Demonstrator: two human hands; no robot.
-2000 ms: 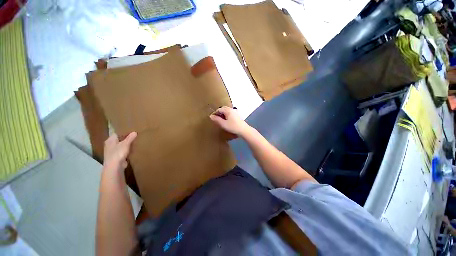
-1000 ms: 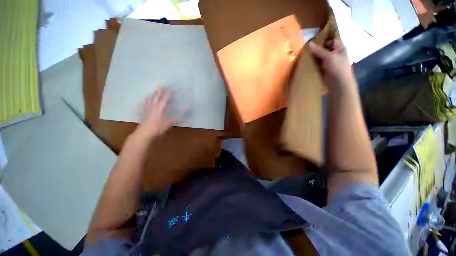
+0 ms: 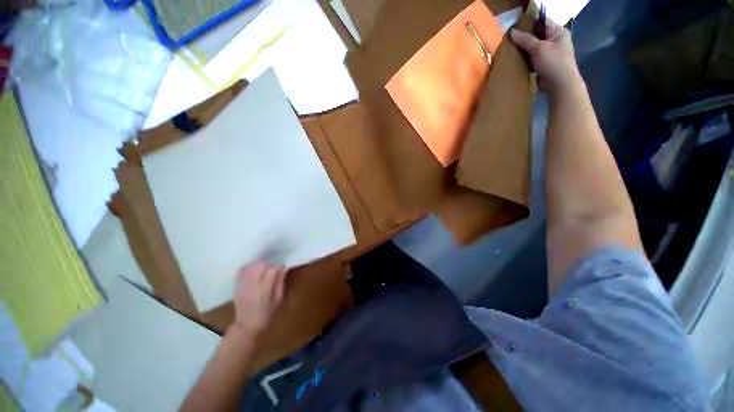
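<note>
My right hand (image 3: 554, 55) grips the top edge of a large brown leather panel (image 3: 503, 137), lifted and folded over at the right. A dark pointed tool shows at its fingers. An orange piece (image 3: 439, 92) with a slot-like mark lies against the panel's inner side. My left hand (image 3: 259, 294) is at the lower edge of an off-white board (image 3: 249, 193); its fingers are curled and slightly blurred, and whether they pinch the board is hidden. The board lies on a stack of brown leather panels (image 3: 346, 173) with a stitched line.
Ribbed yellow strips (image 3: 44, 241) lie at the left, beside crinkled clear plastic (image 3: 88, 64). A blue-rimmed tray (image 3: 165, 34) is at the far side. A large pale board (image 3: 153, 346) is under the stack's left side. Grey floor shows at the right.
Since two seconds ago the top panel has been lifted off to the right, exposing the off-white board and orange piece. My left hand has moved from the board's face to its lower edge.
</note>
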